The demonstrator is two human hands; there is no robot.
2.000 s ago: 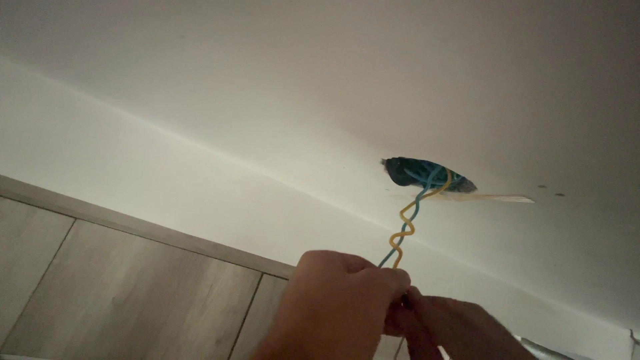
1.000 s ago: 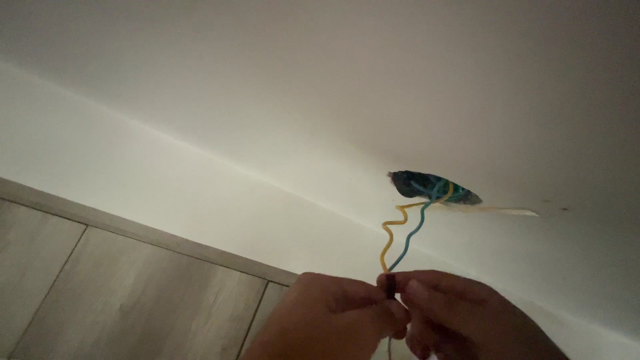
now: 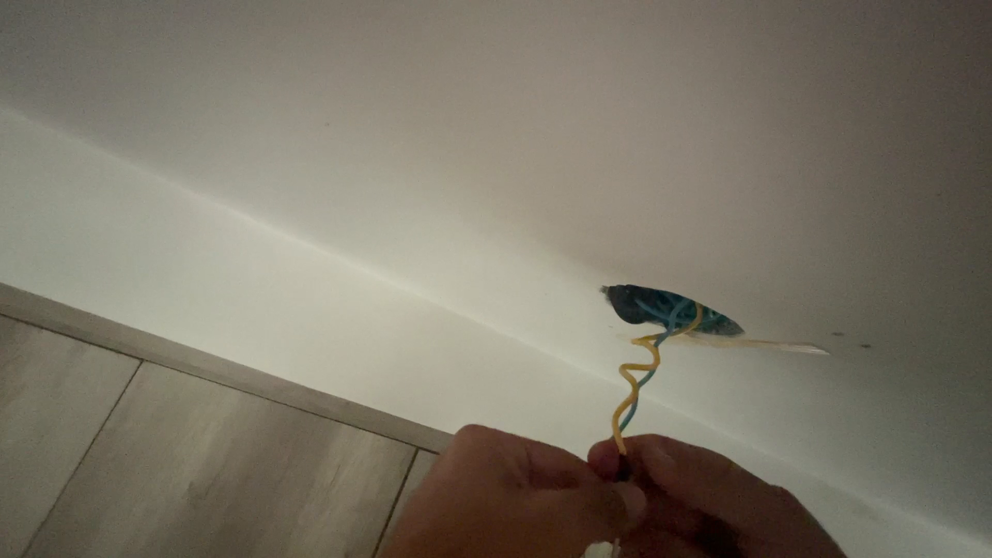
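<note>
A yellow insulated wire [image 3: 626,387] and a blue insulated wire [image 3: 643,386] hang from a hole [image 3: 637,304] in the white ceiling, loosely twisted round each other. Their lower ends run into a small dark piece, perhaps tape or sheathing [image 3: 623,467], pinched between my fingertips. My left hand [image 3: 519,496] grips it from the left, with the thumb across the front. From the right, my right hand [image 3: 705,496] holds the same spot between thumb and forefinger. Below my fingers, part of something white [image 3: 601,549] shows at the bottom edge; what it is I cannot tell.
More blue and green wires lie inside the hole. A pale strip or torn edge [image 3: 790,346] runs right from it, with two small dark marks beyond. The ceiling meets a white wall band [image 3: 310,310], with grey wood-look tiles [image 3: 209,457] and a trim edge [image 3: 232,370] below.
The yellow and blue wires were spread apart one second ago and now cross each other again. Both hands stay at the wires' lower ends, with fingers shifted around the dark piece.
</note>
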